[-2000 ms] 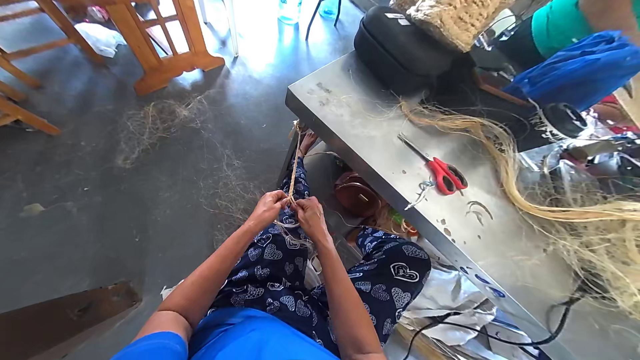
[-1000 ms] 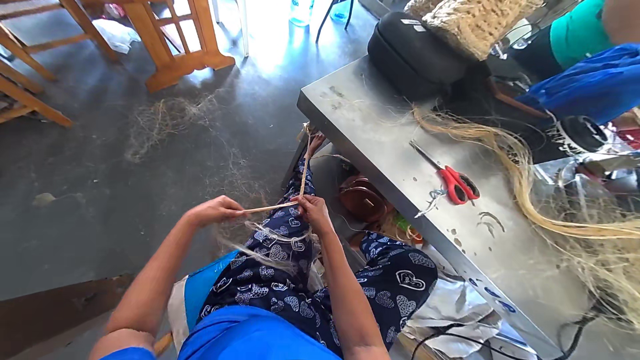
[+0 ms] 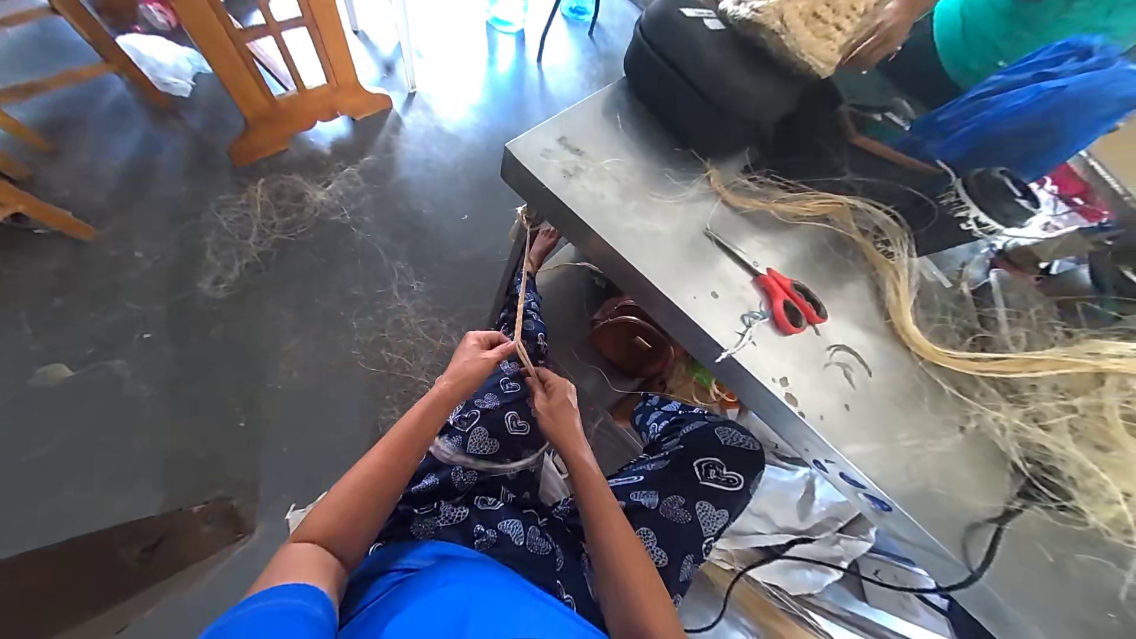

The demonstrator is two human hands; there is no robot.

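Observation:
A thin braided fiber cord (image 3: 524,284) runs from the table's near corner down to my hands above my lap. My left hand (image 3: 480,357) pinches a strand at the lower end of the braid, on its left side. Just below and to the right, my right hand (image 3: 554,401) grips another strand, and the two strands meet between them. Loose pale fibers (image 3: 488,463) hang in a curve over my patterned trousers. On the metal table (image 3: 639,213) to the right lie red-handled scissors (image 3: 788,300) and a long hank of blond fiber (image 3: 905,302).
A black case (image 3: 710,71) stands on the table near a blue plastic bag (image 3: 1029,106); a person's hand (image 3: 887,31) rests beyond. A brown bag (image 3: 635,337) and black cable (image 3: 825,562) are beside my legs. Wooden furniture (image 3: 275,124) stands at upper left, with fiber scraps (image 3: 275,213) on the floor.
My left hand, stretched out to the left with a taut strand one second ago, has come back in beside the braid. My right hand has moved slightly below the joining point.

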